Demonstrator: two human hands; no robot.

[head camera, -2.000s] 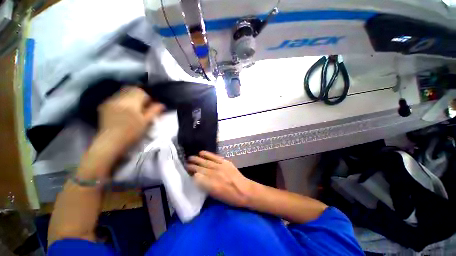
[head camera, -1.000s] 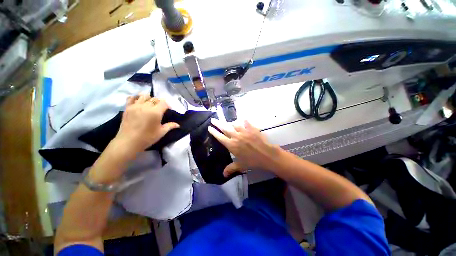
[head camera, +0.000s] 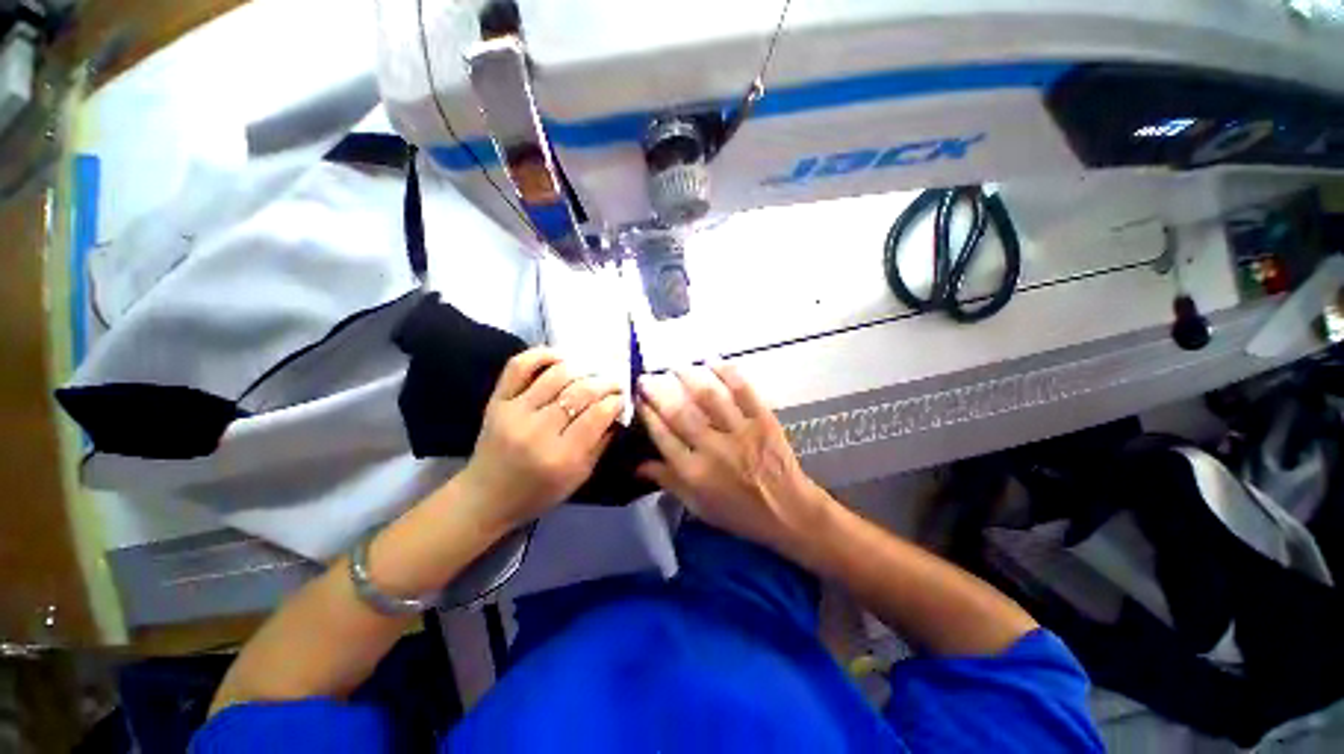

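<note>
The garment piece (head camera: 317, 280), pale grey with black sections, lies spread left of the needle, and its edge runs up to the presser foot (head camera: 612, 259). My left hand (head camera: 548, 435) holds the fabric near the edge, fingertips just below the presser foot. My right hand (head camera: 730, 449) is beside it on the right, fingers on the same edge, thumb by the black fabric panel (head camera: 457, 368). The black fabric also shows below and between my hands. The fabric under my fingers is partly hidden.
The sewing machine head (head camera: 884, 111) spans the top. Dark-handled scissors (head camera: 951, 254) lie right of the needle. The ruler strip (head camera: 943, 405) runs along the table's front edge. A black-and-white bundle (head camera: 1194, 560) lies at lower right. A brown board (head camera: 27, 398) is at far left.
My left hand has moved right, close to my right hand, which is slightly lower relative to the needle. The black panel is turned, and pale fabric now lies at the presser foot.
</note>
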